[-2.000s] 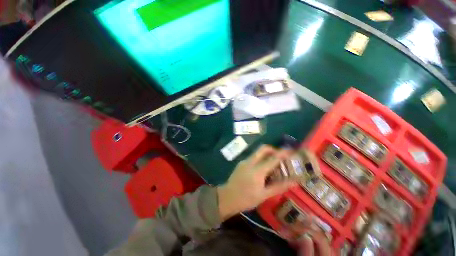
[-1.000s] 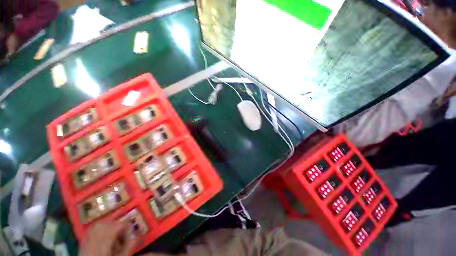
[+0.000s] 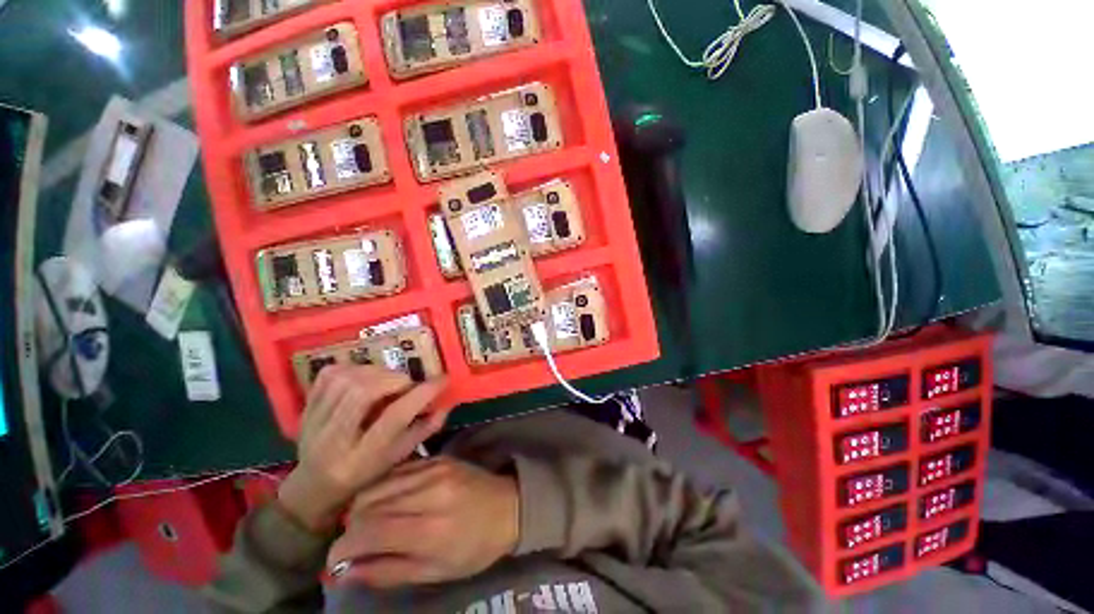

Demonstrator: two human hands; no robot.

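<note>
A red tray (image 3: 624, 228) holds gold-tan phones, backs up, in two columns. One phone (image 3: 490, 246) lies across two others in the right column, with a white cable (image 3: 557, 369) at its lower end. My left hand (image 3: 360, 426) is at the near edge of the phone (image 3: 366, 350) in the bottom-left compartment, its fingers bent over that edge. A small white label shows by this phone's upper edge. My right hand (image 3: 426, 522) is just below, fingers curled, against my left hand. What either hand grips is hidden.
A white mouse (image 3: 823, 170) and cables lie right of the tray, beside a dark object (image 3: 657, 228). Left are a phone on white sheet (image 3: 124, 168), labels (image 3: 198, 366) and another white mouse (image 3: 74, 324). A red tray of keypad phones (image 3: 816, 480) stands lower right.
The view has shifted down and turned, so the tray appears higher and more upright. My right hand now shows beside my left hand, which stays by the bottom-left phone.
</note>
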